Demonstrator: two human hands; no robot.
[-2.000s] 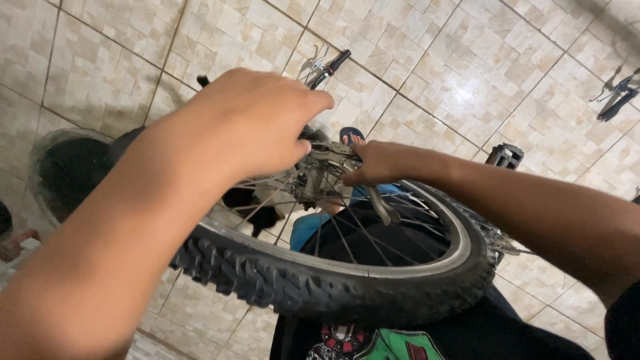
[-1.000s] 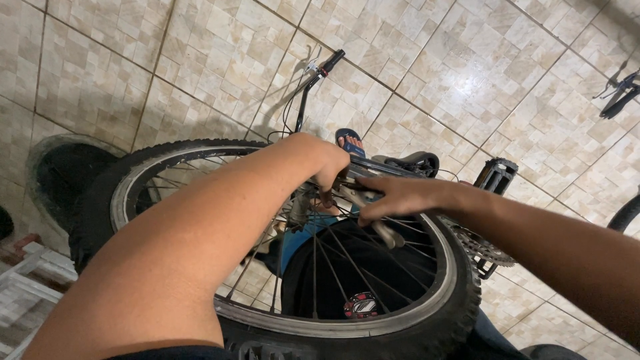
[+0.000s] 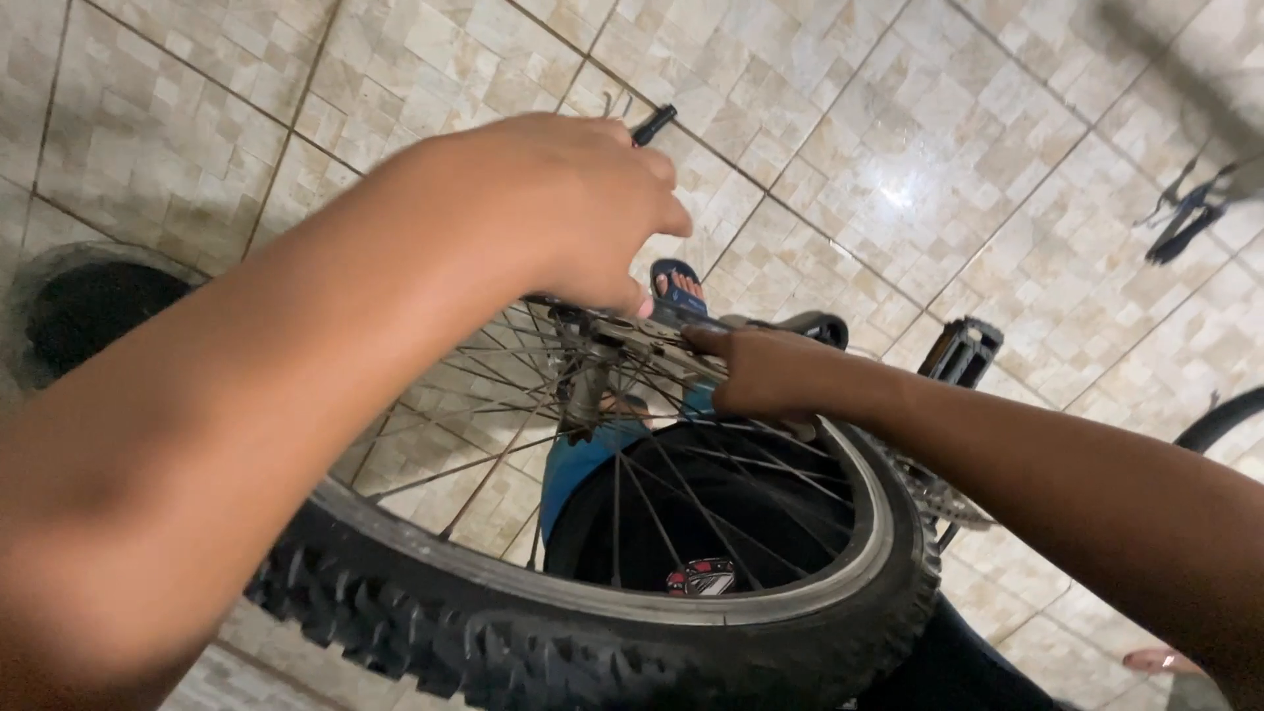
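A bicycle wheel with a knobby black tire (image 3: 592,632) and a silver rim (image 3: 553,583) lies tilted across the lower middle. Over its upper side is my left hand (image 3: 602,217), fingers spread, with the thumb close to the metal parts beside the wheel hub (image 3: 585,395). Just right of the hub, my right hand (image 3: 775,373) has its fingers curled at a metal bicycle part (image 3: 657,341), the index finger laid along it. The fingers' undersides are hidden. Spokes fan out below both hands, and the bicycle frame is mostly covered by the hands and arms.
A pedal (image 3: 960,354) sticks up at the right, above the chainring (image 3: 938,494). A handlebar grip (image 3: 654,125) shows beyond my left hand. A sandaled foot (image 3: 679,284) rests on the tiled floor. A dark round container (image 3: 99,316) stands at left; another handlebar grip (image 3: 1175,237) is at far right.
My left hand has lifted from the hub area, where it was one second ago, up and away with its fingers spreading. My right hand stays by the hub. The wheel appears tilted differently.
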